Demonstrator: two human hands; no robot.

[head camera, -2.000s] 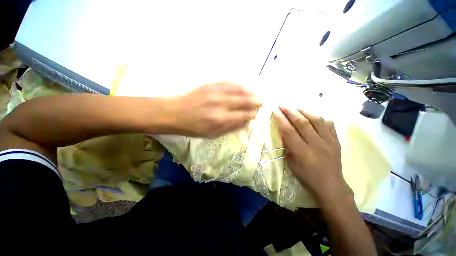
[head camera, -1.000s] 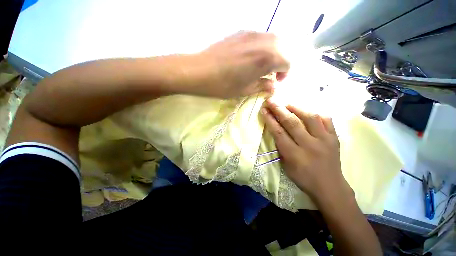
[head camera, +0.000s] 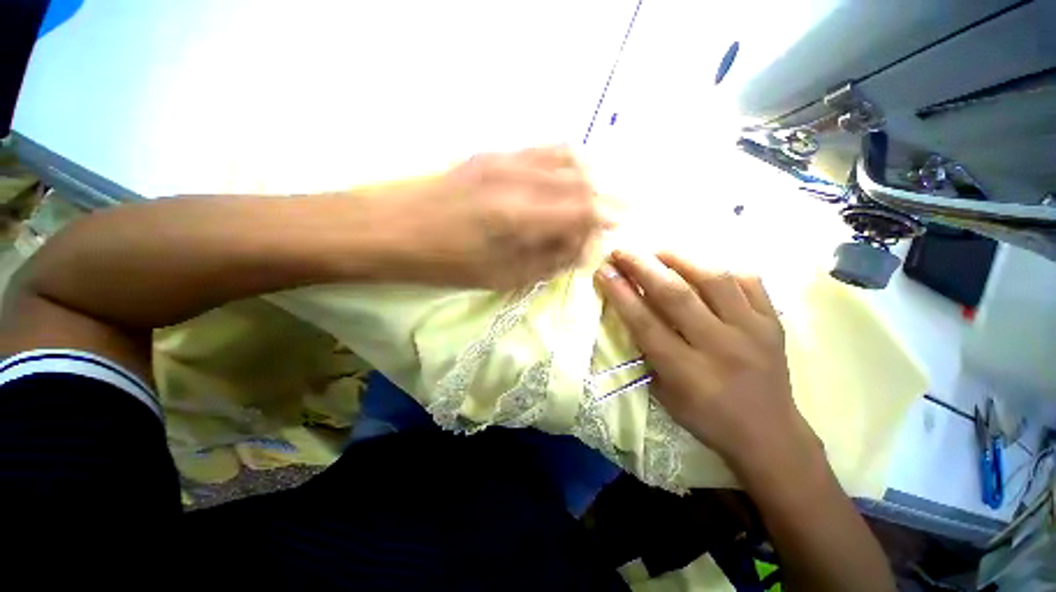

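A pale yellow garment fabric (head camera: 857, 370) lies over the table's front edge and hangs towards my lap. Beige lace trim (head camera: 477, 368) runs along its folds. A plain narrow yellow strip (head camera: 567, 359) runs up between my hands. My left hand (head camera: 539, 220) is blurred and closed at the strip's upper end; glare hides what its fingertips pinch. My right hand (head camera: 706, 335) lies palm down on the fabric, fingertips by the strip. Slim two-pronged tweezers (head camera: 620, 379) stick out to the left from under my right hand.
The sewing machine head (head camera: 926, 116) is at upper right, with a round dark knob (head camera: 877, 222) and metal guides. Blue-handled snips (head camera: 991, 463) lie at the table's right. A garment bundle (head camera: 249, 393) is heaped at lower left. The table's grey edge (head camera: 81, 174) shows at left.
My left hand moved up and right from the strip, then came back down and left. My right hand stays nearly in place. The view has shifted slightly.
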